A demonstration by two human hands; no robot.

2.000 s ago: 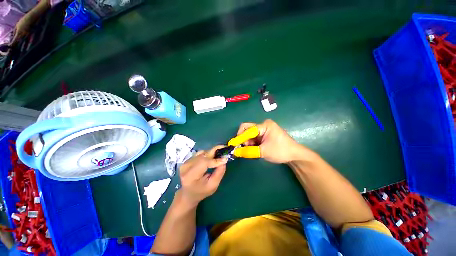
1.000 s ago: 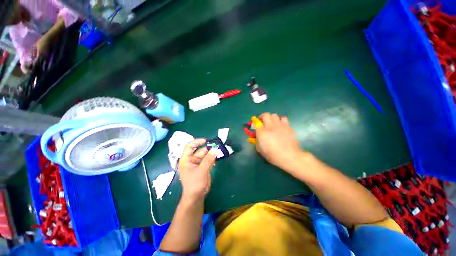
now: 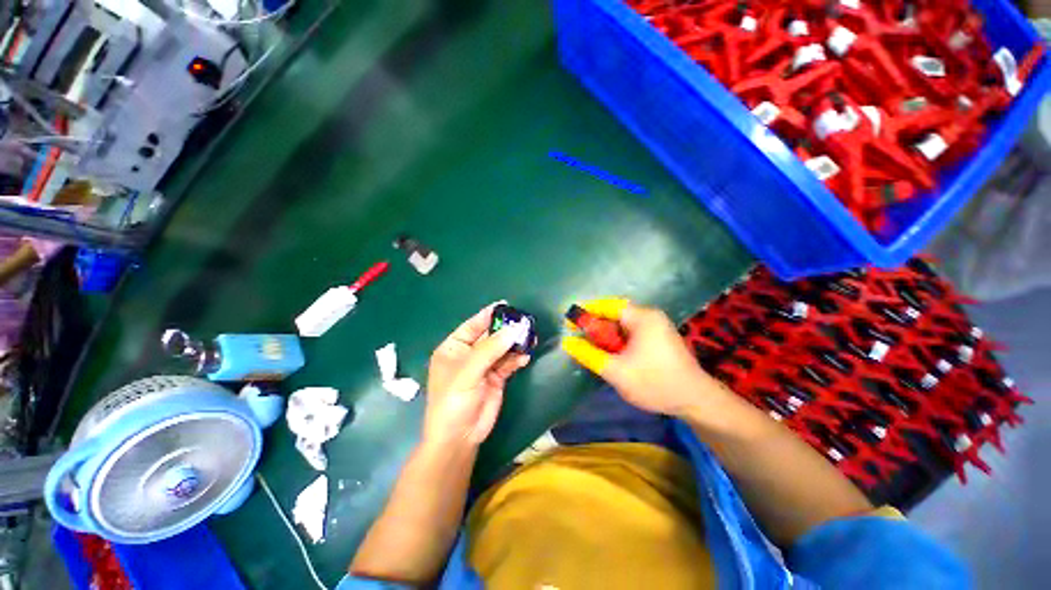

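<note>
My left hand [image 3: 467, 375] holds a small black unit [image 3: 515, 327] between thumb and fingers, with white detail showing on it. My right hand [image 3: 640, 352], with yellow finger cots [image 3: 589, 353] on thumb and finger, grips a red clamp [image 3: 600, 330] with a dark tip that points toward the black unit. The clamp and the unit are apart, with green mat between them. Both hands are above the bench near my body. The finer detail of the unit is blurred.
Blue bin [image 3: 715, 159] of red clamps at upper right; clamp tray [image 3: 859, 363] below it. Blue stick [image 3: 597, 172], small module [image 3: 422, 261], white roller [image 3: 326, 310], wipes [image 3: 315, 422], pump bottle [image 3: 257, 357] and fan [image 3: 171, 461] with its cord on the left. Equipment at upper left.
The view has turned right, bringing the bin and clamp tray closer. My right hand has left the unit and now holds a red clamp; my left hand still holds the unit.
</note>
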